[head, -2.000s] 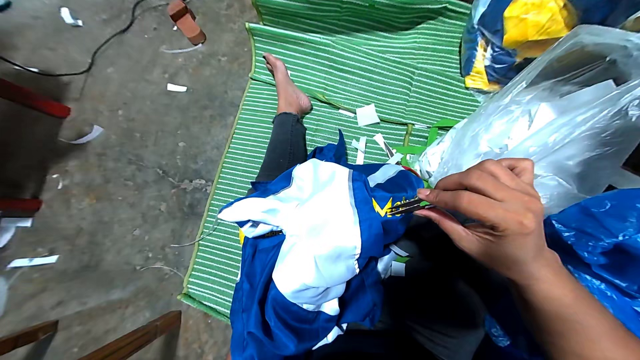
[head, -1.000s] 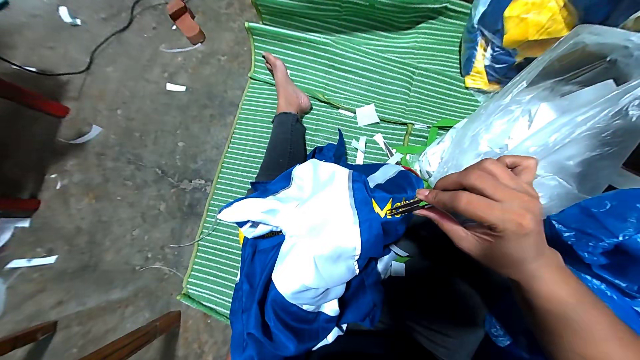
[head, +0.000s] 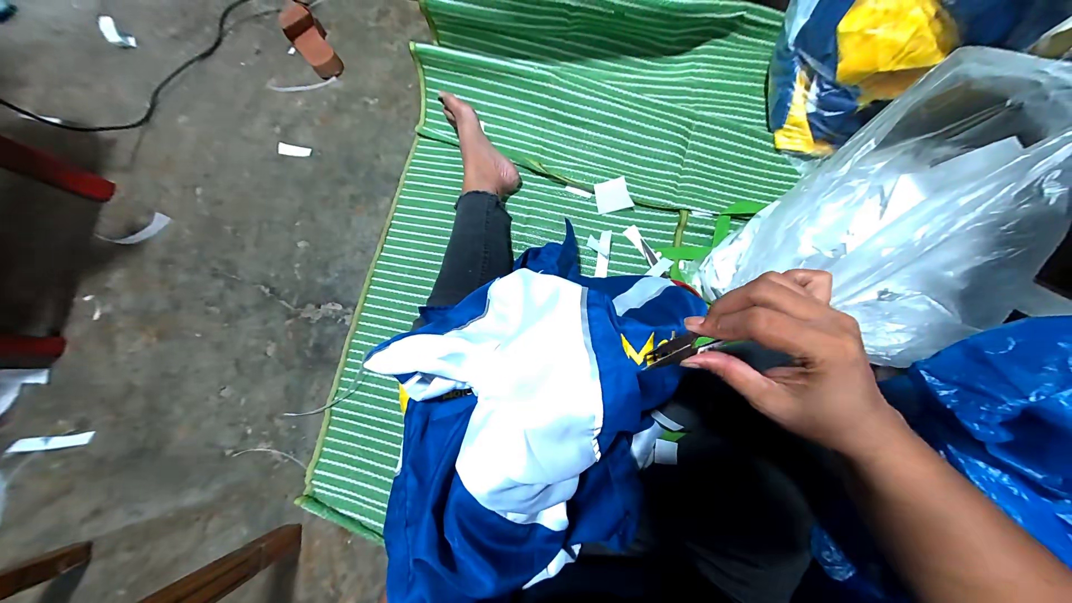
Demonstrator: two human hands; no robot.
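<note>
A blue and white fabric garment (head: 536, 394) lies bunched over my lap, with yellow and dark lettering near its right edge. My right hand (head: 779, 352) pinches a small pair of thread snips (head: 672, 349) between thumb and fingers, their tips at that lettering. Fine detail of the blades is too small to tell. My left hand does not show; the garment may cover it.
A green striped mat (head: 360, 469) with paper scraps (head: 614, 194) lies under my outstretched leg. To the right are a clear plastic bag (head: 896, 209) and a blue plastic bag (head: 1005, 402). Wooden legs (head: 243, 569) stand at the lower left, a black cable (head: 184, 67) at the upper left.
</note>
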